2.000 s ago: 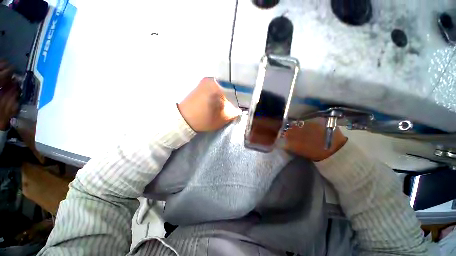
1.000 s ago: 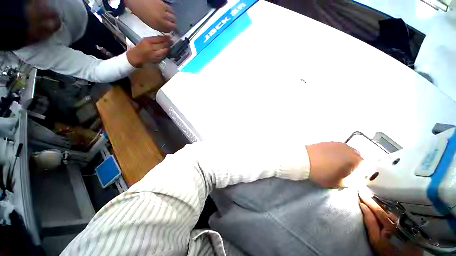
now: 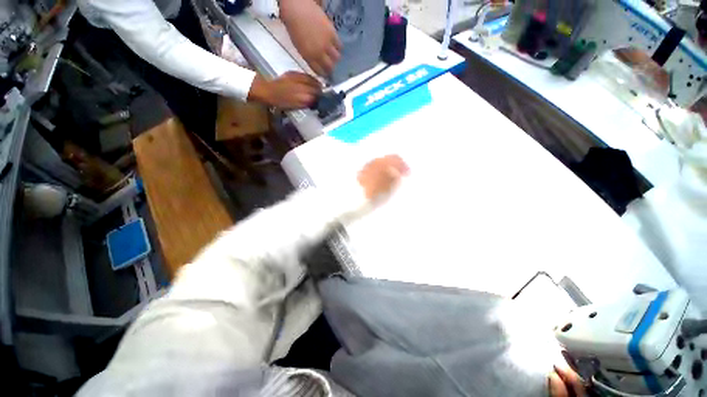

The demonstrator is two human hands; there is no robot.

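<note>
My left hand (image 3: 382, 177) is over the white table (image 3: 496, 209), away from the machine. It is blurred, its fingers look curled, and I cannot tell whether it holds anything. My right hand (image 3: 567, 381) shows only as fingertips at the bottom right, beside the needle area under the white sewing machine head (image 3: 628, 333); the rest is hidden by the machine and cut off. The grey fabric panel (image 3: 442, 333) runs from my lap up to the needle area, with a seam line across it and its far end washed out by the lamp light.
Another person's two hands (image 3: 291, 89) are at the neighbouring machine at the top left. A blue JACK label (image 3: 395, 93) crosses the table's far left end. A wooden bench (image 3: 182, 201) stands at the left. Dark cloth (image 3: 608, 177) lies beyond the table's right edge.
My left hand has left the cloth near the needle and moved up and left over the table. The view has shifted, showing more beyond the table. My right hand's fingertips remain by the needle area.
</note>
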